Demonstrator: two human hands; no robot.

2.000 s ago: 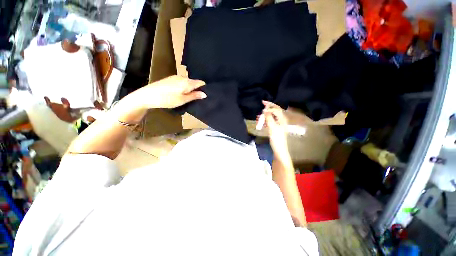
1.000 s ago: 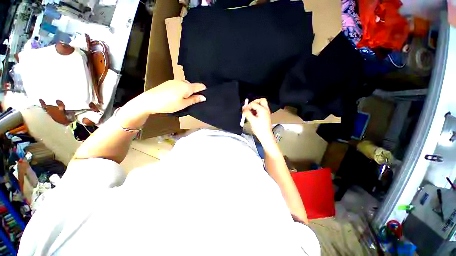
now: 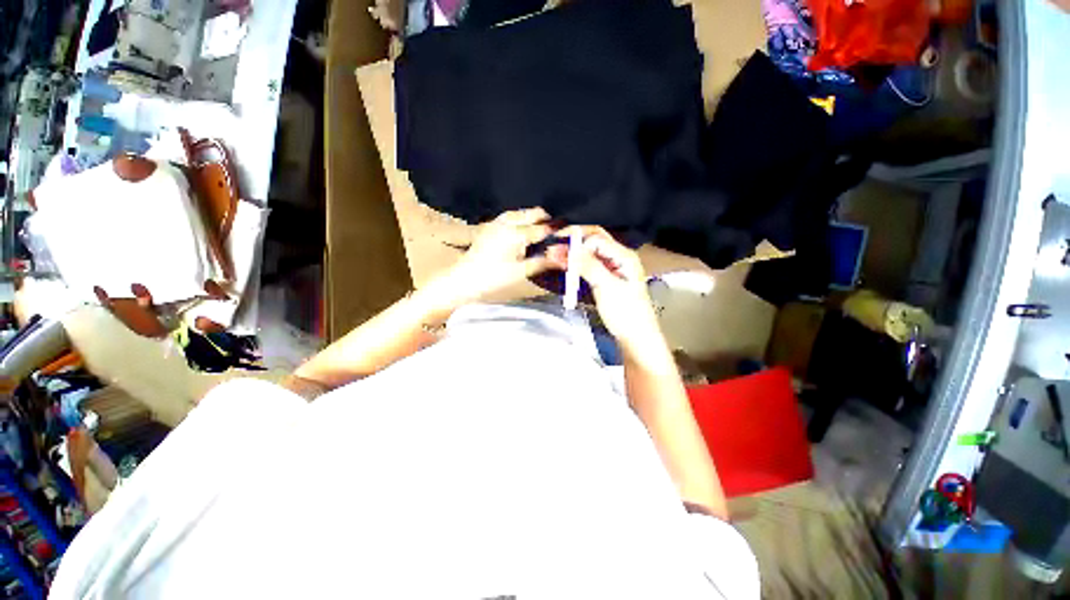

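Note:
A stack of black cloth pieces [image 3: 546, 111] lies on a tan cardboard sheet [image 3: 393, 164] in front of me. More black cloth [image 3: 769, 158] is bunched at its right. My left hand [image 3: 507, 256] is at the stack's near edge, fingers closed on a bit of black cloth, mostly hidden by the fingers. My right hand [image 3: 610, 267] is right beside it and holds a white finger-length stick tool [image 3: 573, 270] upright between thumb and fingers. The tool's tip and the exact spot it touches cannot be made out.
A white bag with brown trim [image 3: 123, 229] is on the left table. A red plastic bag [image 3: 868, 33] is at the back right. A red panel [image 3: 751, 431] is low by my right arm. Scissors [image 3: 953, 497] lie at the right table's edge. A pale roll [image 3: 886, 316] is near that table.
My left hand has moved right, from the flap's left side to beside my right hand. The black flap stretched between the hands no longer shows. The right hand still holds the white tool.

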